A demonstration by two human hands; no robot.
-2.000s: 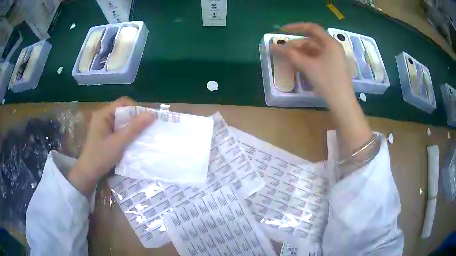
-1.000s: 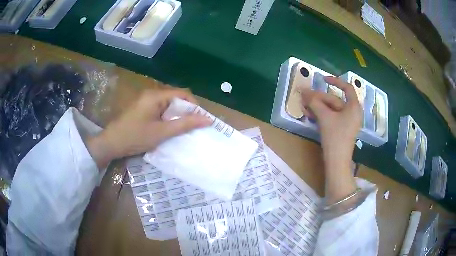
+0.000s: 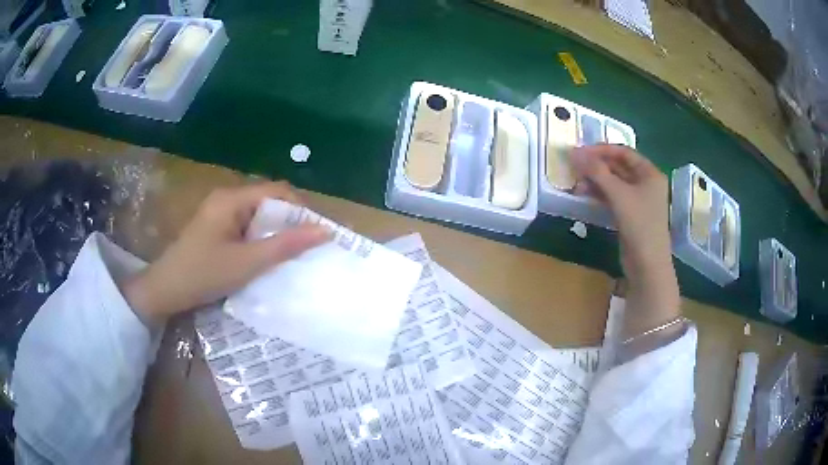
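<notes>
My left hand point(image 3: 213, 250) holds the label sheet point(image 3: 322, 295), mostly bare white with dark print along its top edge. My right hand point(image 3: 626, 186) is over the second tray point(image 3: 586, 207), fingertips at the lower part of the cream device point(image 3: 560, 145) with a dark round spot. Whether a sticker is on the fingertips cannot be seen. The nearer tray point(image 3: 463, 211) touches it on the left. It holds a cream device point(image 3: 428, 145) with a dark spot and small print, and a plain cream bar point(image 3: 510, 163); its middle channel shows no cable.
Printed spare sheets point(image 3: 508, 381) lie overlapping on the brown bench. A clear bag with dark contents point(image 3: 45, 254) is at left. More trays stand on the green belt at left point(image 3: 162, 68) and right point(image 3: 705, 222). A white card point(image 3: 343, 25) is at the back; a white roll point(image 3: 740, 409) lies right.
My right hand has moved from the nearer tray to the tray on its right. Small print now shows on the nearer tray's spotted device. The camera view has shifted. My left hand still holds the sheet.
</notes>
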